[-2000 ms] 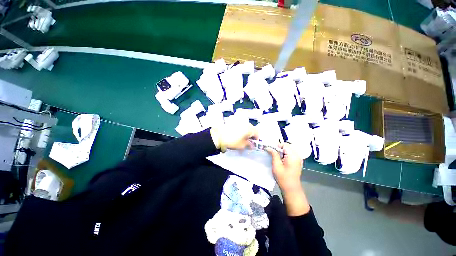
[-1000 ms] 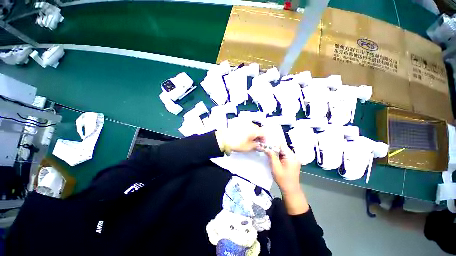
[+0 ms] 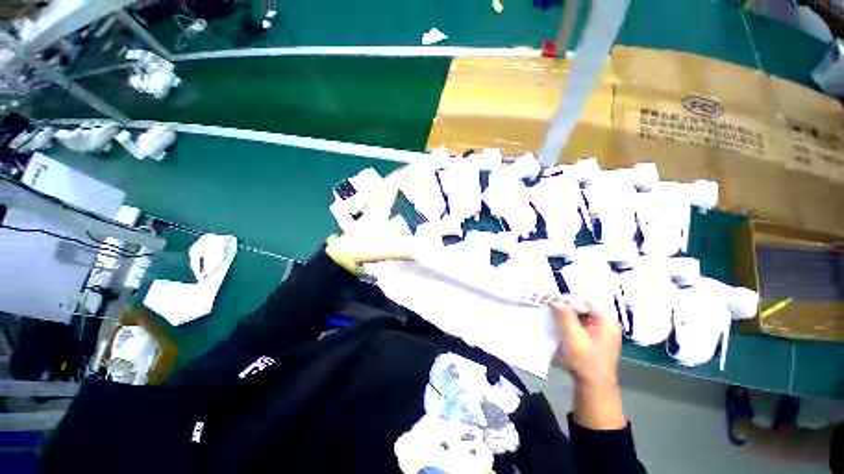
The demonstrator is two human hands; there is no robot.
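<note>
A white label sheet [image 3: 481, 310] with small dark print near its right end slants across in front of my chest. My right hand [image 3: 592, 347] pinches its right end between thumb and fingers. My left hand [image 3: 375, 245] is at the sheet's upper left end, close below a white camera unit with a dark face [image 3: 350, 192]. Glare hides my left fingertips, so I cannot tell whether they hold the sheet or a label. Several white camera units [image 3: 662, 222] stand in two rows just behind the sheet and hands.
A flattened brown carton [image 3: 685, 148] lies behind the rows. An open shallow carton [image 3: 814, 324] with a yellow stick [image 3: 775, 307] is at right. A bent white strip [image 3: 190, 287] and a small carton with white parts [image 3: 153, 333] are at left. A pale strip hangs overhead.
My hands were close together over the sheet and are now apart. My left hand has moved left toward the dark-faced unit, and more of the sheet shows. The view has shifted.
</note>
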